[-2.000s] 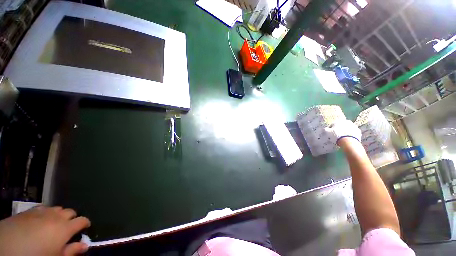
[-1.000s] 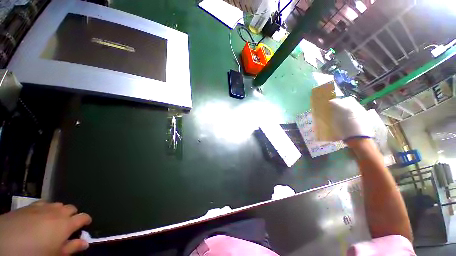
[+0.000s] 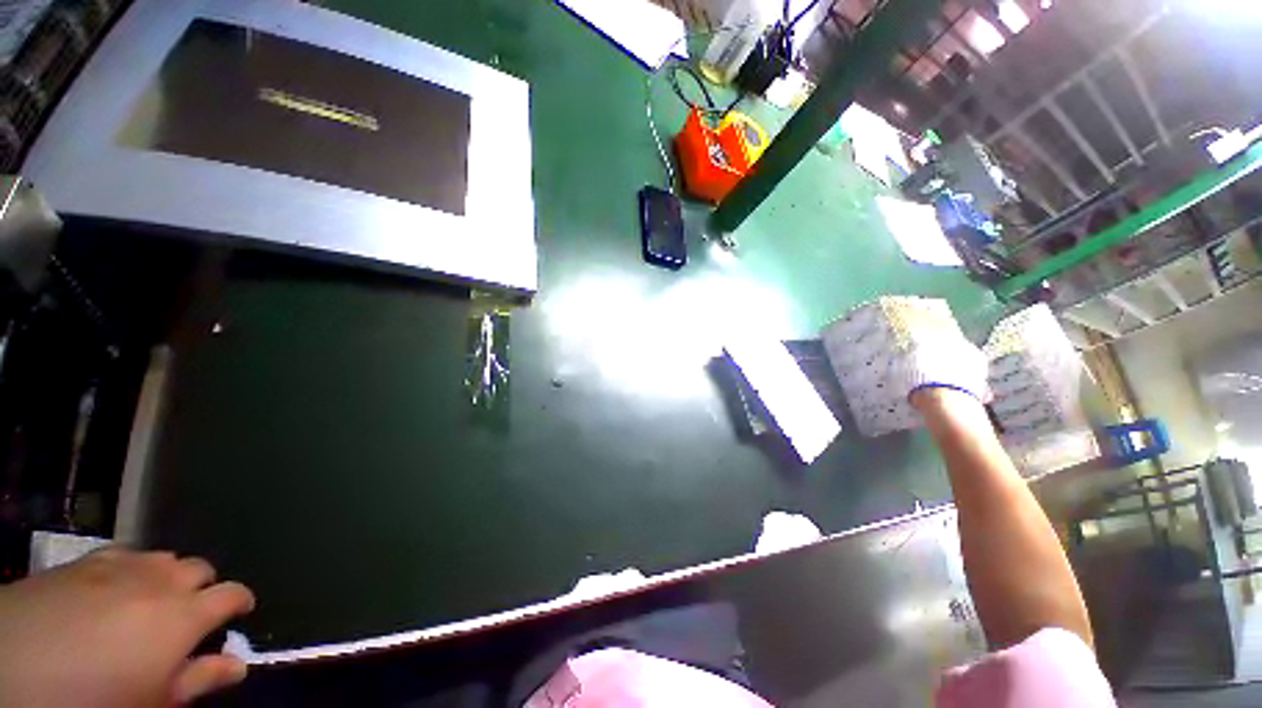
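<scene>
My right hand (image 3: pixel 944 365), in a white knit glove, lies on the top right of a white-grey stack of panels (image 3: pixel 869 371) at the bench's right. Its fingertips are hard to make out against the stack, so a grip cannot be told. A second stack (image 3: pixel 1035 380) stands just right of the hand. A white strip-like panel (image 3: pixel 783 398) lies over a black ribbed rack (image 3: pixel 741 396) left of the stacks. My bare left hand (image 3: pixel 125 629) rests at the bench's lower left corner, fingers apart, holding nothing visible.
A large framed window panel (image 3: pixel 501 180) lies upper left, with a clear plastic strip (image 3: pixel 487 357) below it. A black phone (image 3: pixel 663 227), an orange-red device (image 3: pixel 710 155) and a green post (image 3: pixel 817 122) stand further back. White scraps (image 3: pixel 788 531) lie along the bench's front edge.
A second ago my right hand held a tan-faced panel raised over the stack; now the hand is back down on the stack and that raised panel no longer shows. My left hand has stayed put.
</scene>
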